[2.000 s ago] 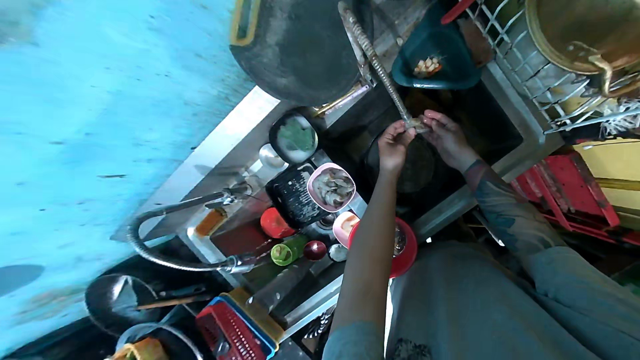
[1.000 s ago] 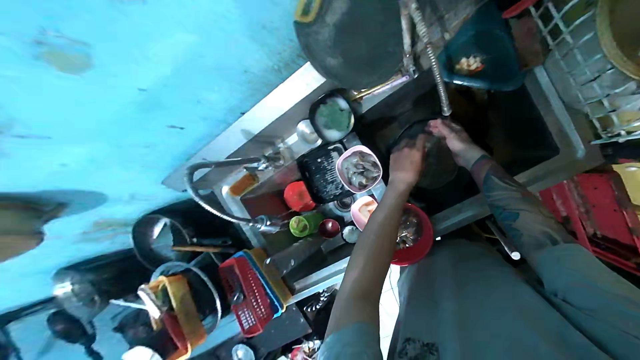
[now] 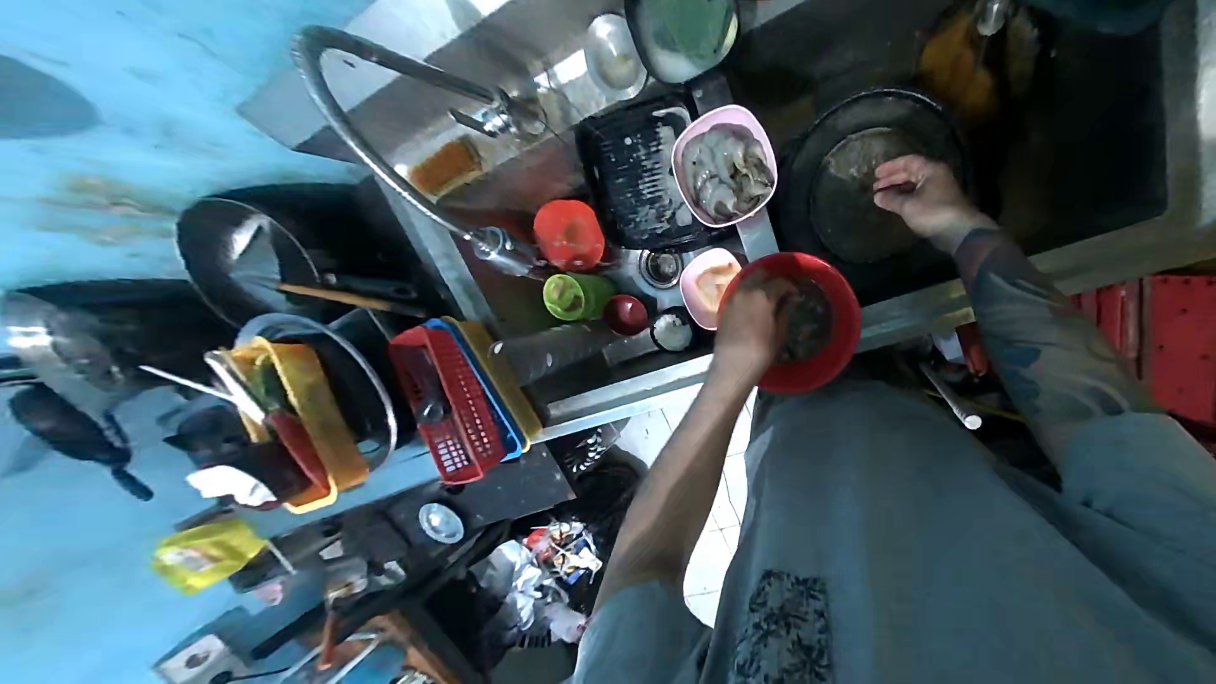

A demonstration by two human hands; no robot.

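My left hand (image 3: 755, 318) reaches into a red bowl (image 3: 844, 328) on the sink's front edge, over its dark contents; its fingertips are partly hidden. Over a dark round pan (image 3: 855, 223) in the sink is my right hand (image 3: 920, 195), its fingers bent close together; whether something small is between them cannot be seen. A pink bowl (image 3: 686, 161) holds shrimp (image 3: 727, 176) beside the black ribbed tray (image 3: 627, 180). Close to my left hand, a smaller pink dish (image 3: 698, 285) has pale orange pieces in it.
A curved metal faucet (image 3: 356, 133) arches over the sink at left, near a red cup (image 3: 568, 235) and a green cup (image 3: 579, 296). Stacked plastic baskets (image 3: 456, 399) and a wok (image 3: 242, 256) stand farther left. The metal sink rim (image 3: 1092, 256) runs before me.
My hands were together over the sink; now they are apart, with my left hand down at the red bowl. The view has shifted toward the left side of the counter.
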